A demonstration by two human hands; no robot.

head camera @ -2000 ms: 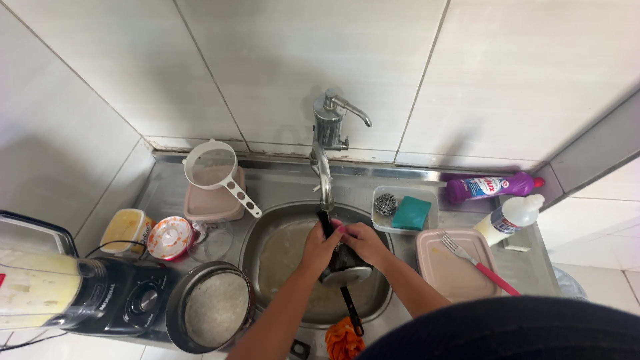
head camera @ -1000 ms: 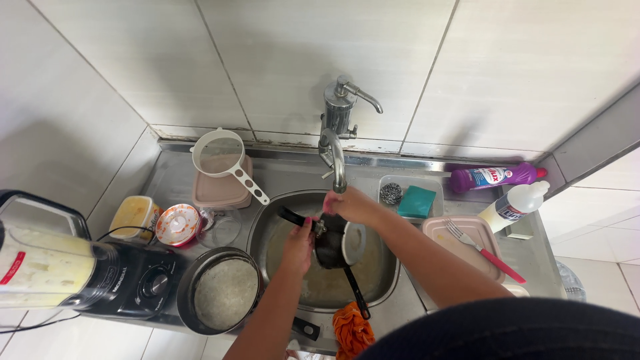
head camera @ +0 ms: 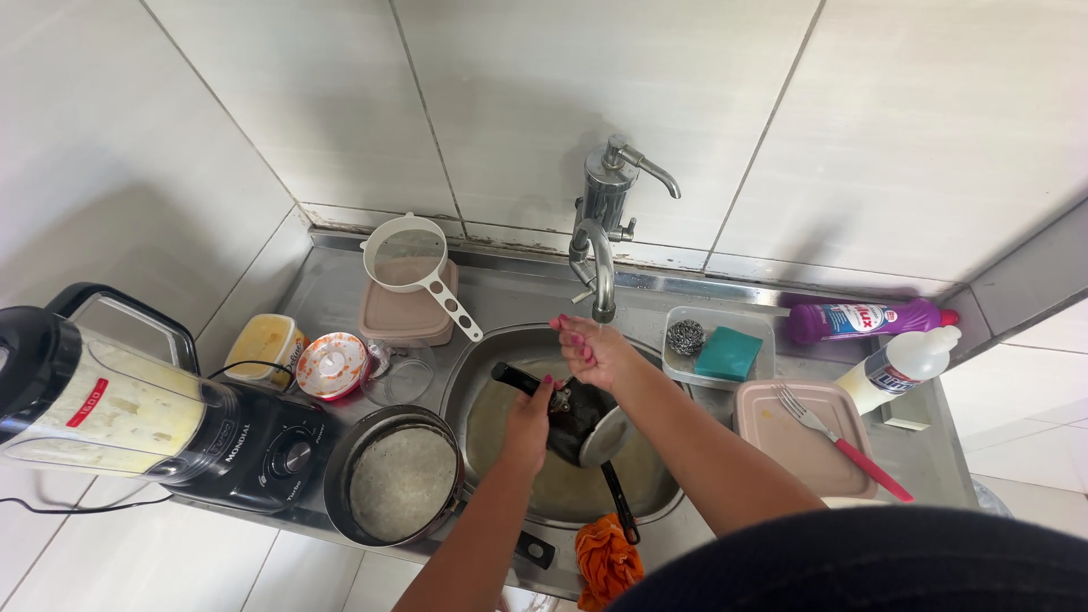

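Observation:
Over the stainless steel sink basin (head camera: 501,484), my left hand (head camera: 531,421) grips a dark pot (head camera: 574,425) near the base of its black handle (head camera: 516,378). The pot is tilted, and a pale round piece (head camera: 605,438) shows at its right side. My right hand (head camera: 591,353) is just above the pot, below the faucet spout (head camera: 603,285), with fingers curled; whether it holds anything small cannot be told. Another black handle (head camera: 619,501) rests across the front rim of the basin, by an orange cloth (head camera: 609,557).
Left of the sink are a saucepan of whitish liquid (head camera: 404,483), a blender (head camera: 246,446), small tubs and a white strainer (head camera: 408,252) on a lidded container. To the right are a tray with a green sponge (head camera: 728,354) and steel wool, a fork (head camera: 841,442) on a lid, and bottles (head camera: 867,321).
My right hand has moved from the faucet spout to a place lower, with its fingers turned upward. The left hand still holds the pot by its handle.

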